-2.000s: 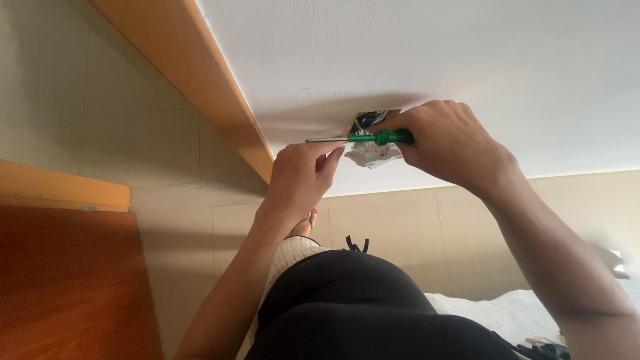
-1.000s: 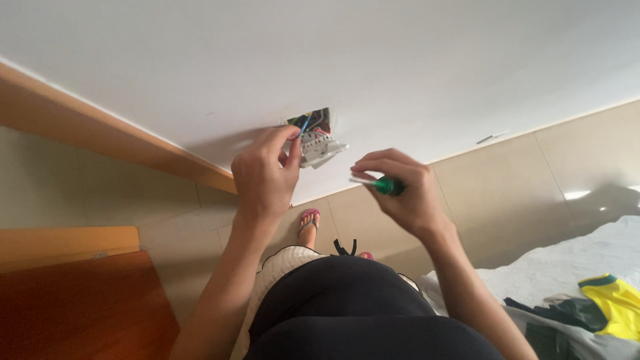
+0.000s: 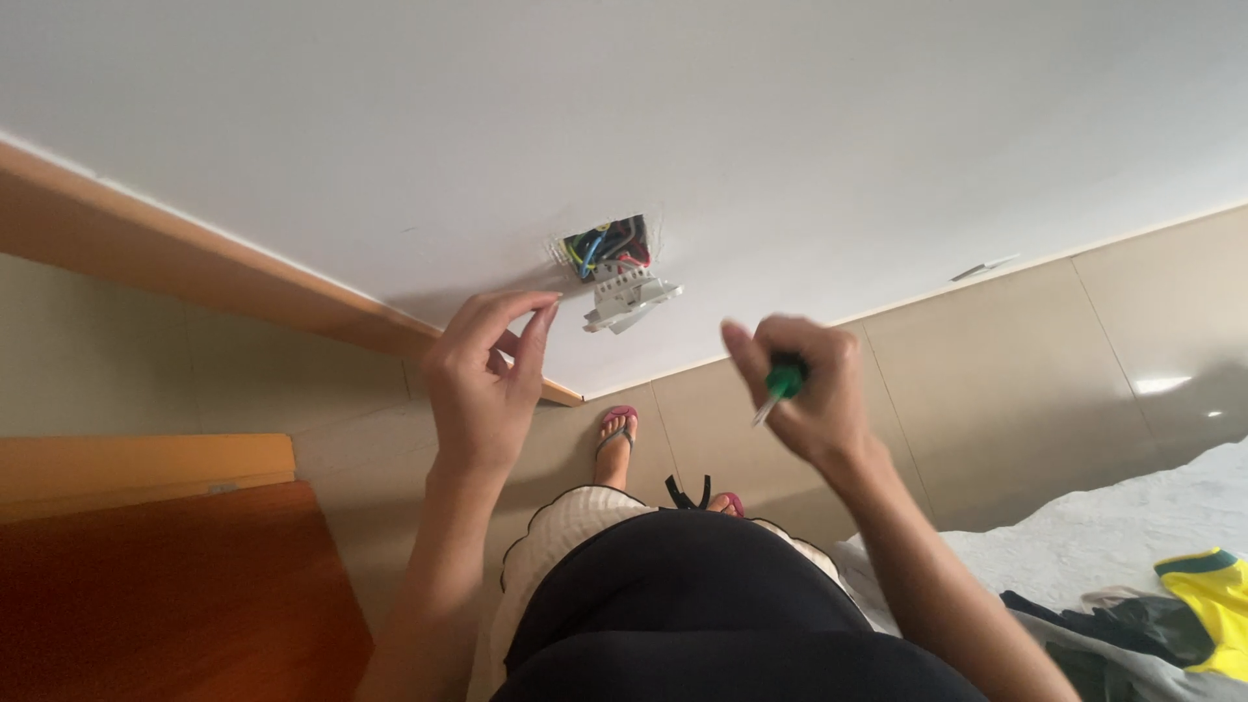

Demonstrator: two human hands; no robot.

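Note:
A white electrical fitting, a switch or socket unit, hangs tilted by its wires just below an uncovered wall box. Blue, yellow-green, red and dark wires show inside the box. My left hand is to the left of the fitting, thumb and forefinger tips pinched together; whether something small is between them cannot be made out. To the right, away from the wall box, my right hand is closed round a screwdriver with a green handle, its blurred shaft pointing down and left.
An orange-brown wooden door frame runs along the wall's left side. At lower left is a reddish-brown wooden panel. A bed or similar surface with a white cover and clothes, one yellow, lies at lower right. Tiled floor lies below.
The screwdriver, held across in front of the wall box two seconds ago, has moved away right with my right hand. My left hand, at the blue wire one second ago, is now left of the fitting.

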